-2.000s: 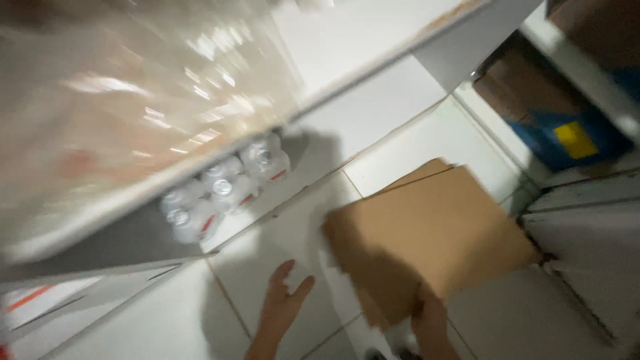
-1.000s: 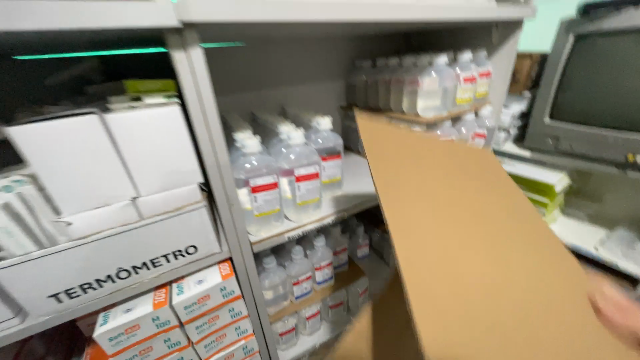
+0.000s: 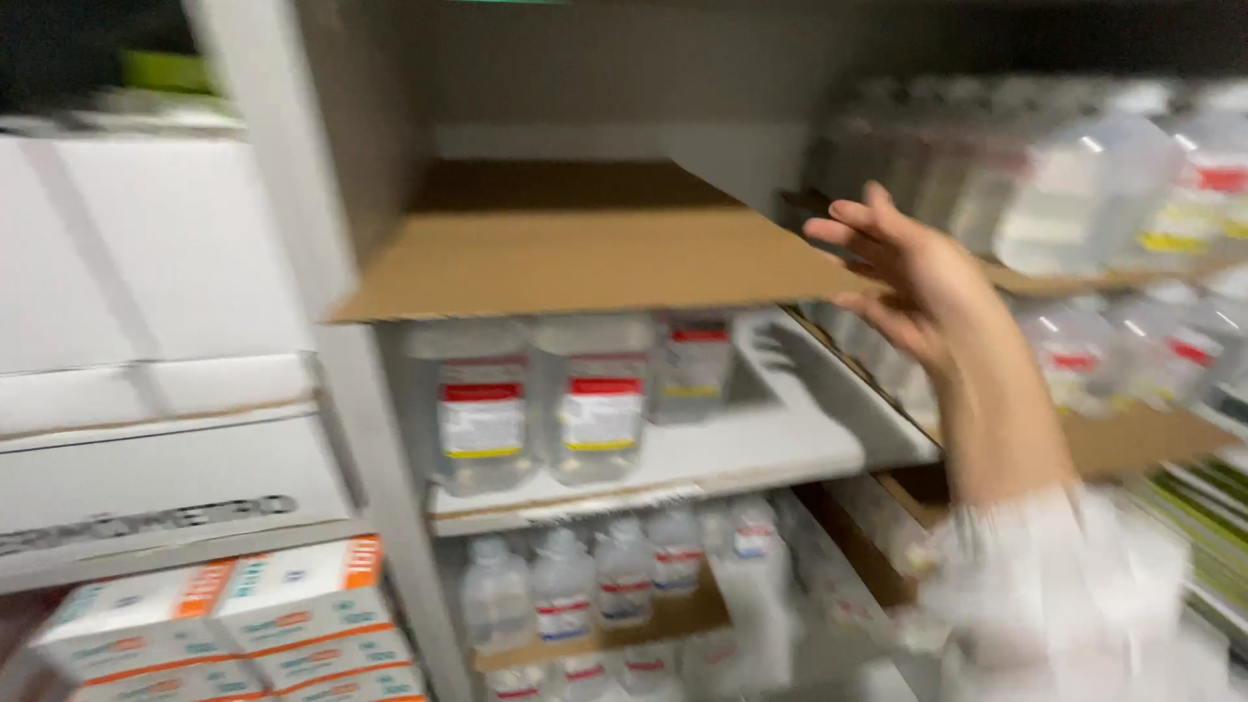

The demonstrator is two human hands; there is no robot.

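Note:
A flat cardboard sheet lies over the tops of several clear plastic bottles with red, white and yellow labels, which stand on a white shelf. My right hand, in a white sleeve, is at the sheet's right front corner, fingers spread and pointing up and left. Whether its thumb touches the edge is blurred. My left hand is out of view.
Smaller bottles stand on cardboard on the shelf below. More large bottles rest on cardboard at the right. At the left are a grey upright, white cartons and orange-and-white boxes.
The cardboard, held up in front of the shelves a second ago, now lies flat over the bottles on the left. The view has moved closer to the shelf.

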